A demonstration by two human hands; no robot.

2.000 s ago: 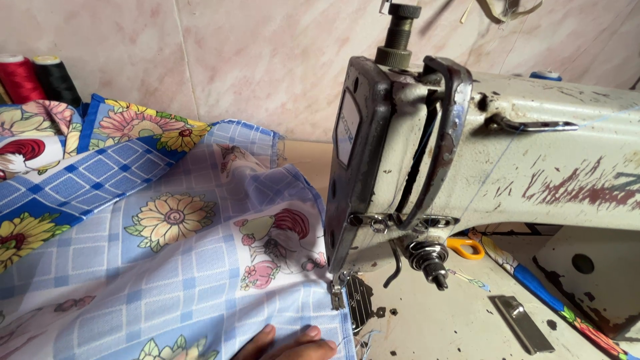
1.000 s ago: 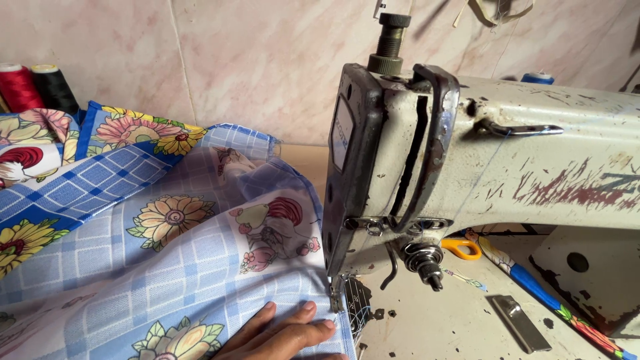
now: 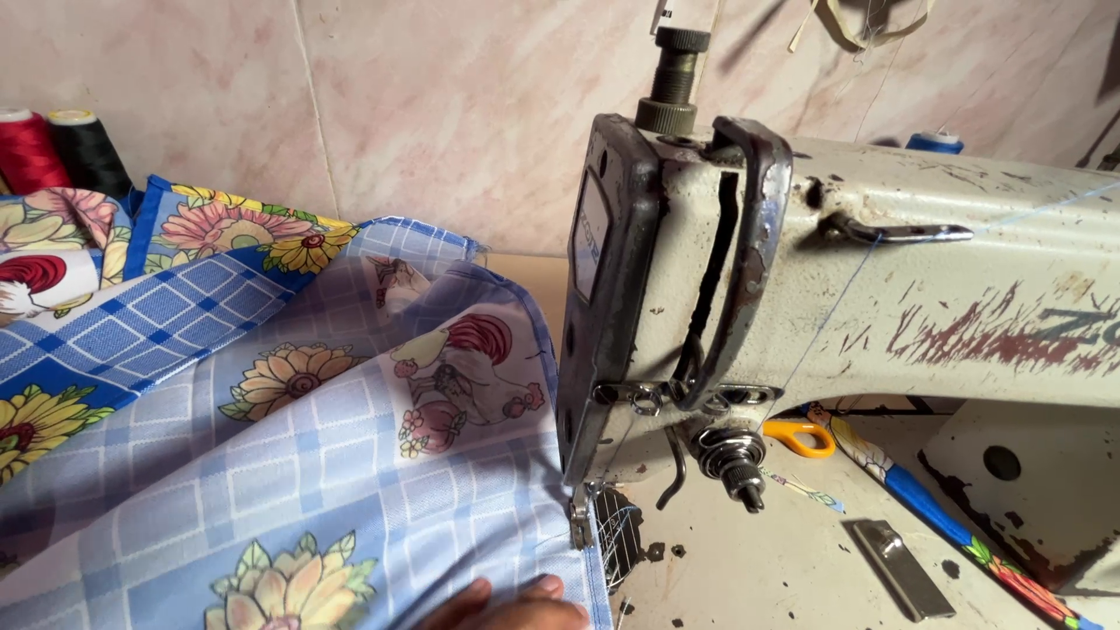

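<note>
A blue-and-white checked cloth printed with flowers and roosters [image 3: 297, 499] spreads over the left of the bed of a worn cream sewing machine [image 3: 875, 332]. Its right edge runs beside the presser foot [image 3: 581, 518]. One hand [image 3: 512, 608], seemingly my left, lies flat on the cloth near that edge, just in front of the foot; only its fingers show at the bottom of the view. My right hand is not in view. Blue thread runs from a guide [image 3: 910, 234] down to the tension knob [image 3: 731, 455].
Red [image 3: 31, 153] and black [image 3: 87, 153] thread cones stand at the back left against the marbled wall. Orange scissor handles [image 3: 801, 439], a metal plate [image 3: 897, 569] and a floral fabric strip [image 3: 936, 507] lie right of the needle area. A blue spool [image 3: 934, 143] shows behind the machine.
The fingers reached higher on the cloth one second ago; now they are lower, at the bottom edge of the view. The printed rooster by the machine head has shifted and lies flatter.
</note>
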